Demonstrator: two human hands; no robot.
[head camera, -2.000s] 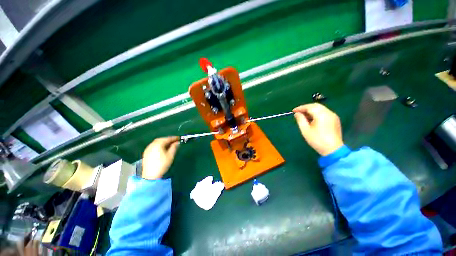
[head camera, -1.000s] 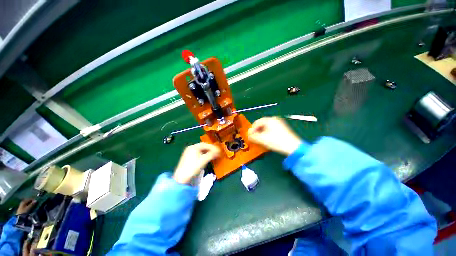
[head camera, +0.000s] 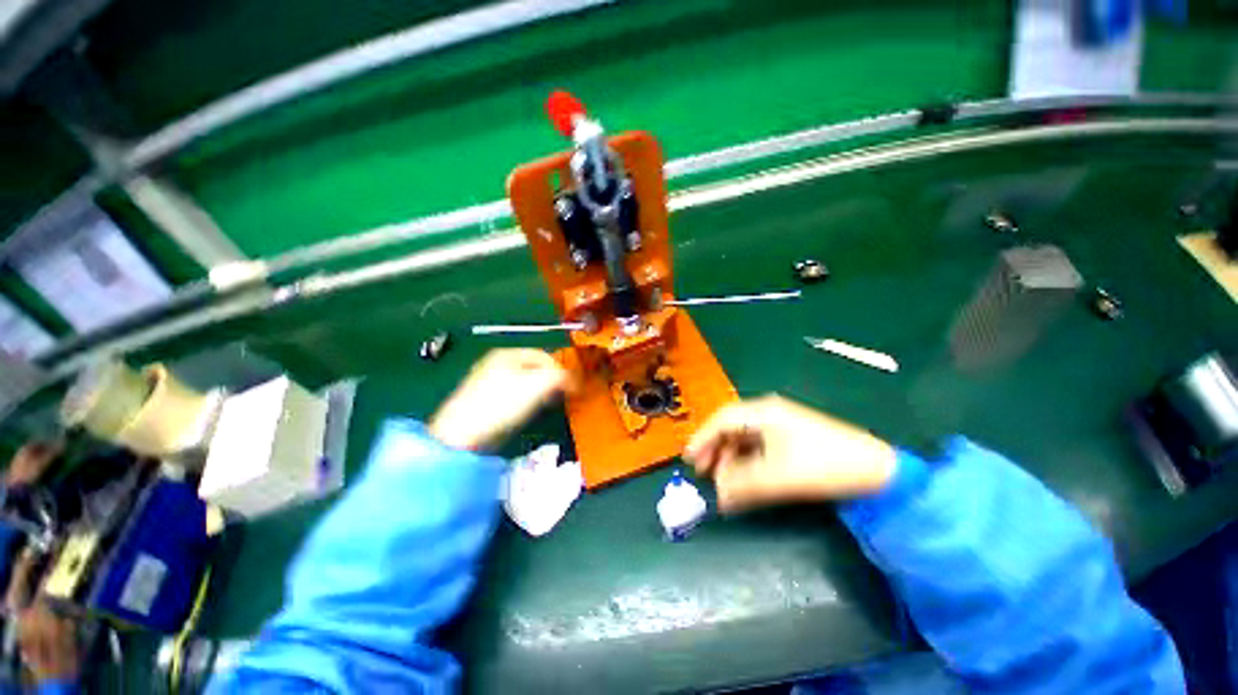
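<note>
The toggle press fixture has an orange base (head camera: 611, 455), an upright orange plate and a red handle (head camera: 566, 109) at its top. A black toothed nest (head camera: 654, 398) sits on the base. Two thin rods, left (head camera: 523, 329) and right (head camera: 733, 297), stick out and are untouched. My left hand (head camera: 505, 397) is at the base's left edge, blurred, fingers curled. My right hand (head camera: 788, 455) is at the base's front right corner, fingertips beside the upright white glue bottle (head camera: 680, 506); a dark spot shows between its fingers, too blurred to name. A crumpled white tissue (head camera: 543, 489) lies below my left hand.
A slim white knife-like tool (head camera: 855, 354) and a grey mesh piece (head camera: 1018, 306) lie at right. Several small round parts lie about, one (head camera: 811, 270) behind the right rod. A metal cylinder (head camera: 1218, 394) is far right. A white box (head camera: 269, 448) and another person's hands (head camera: 48, 638) are at left.
My hands have let go of the rods and come inward. My right hand has since moved from the base's right side toward the glue bottle. My left hand has moved up slightly beside the base.
</note>
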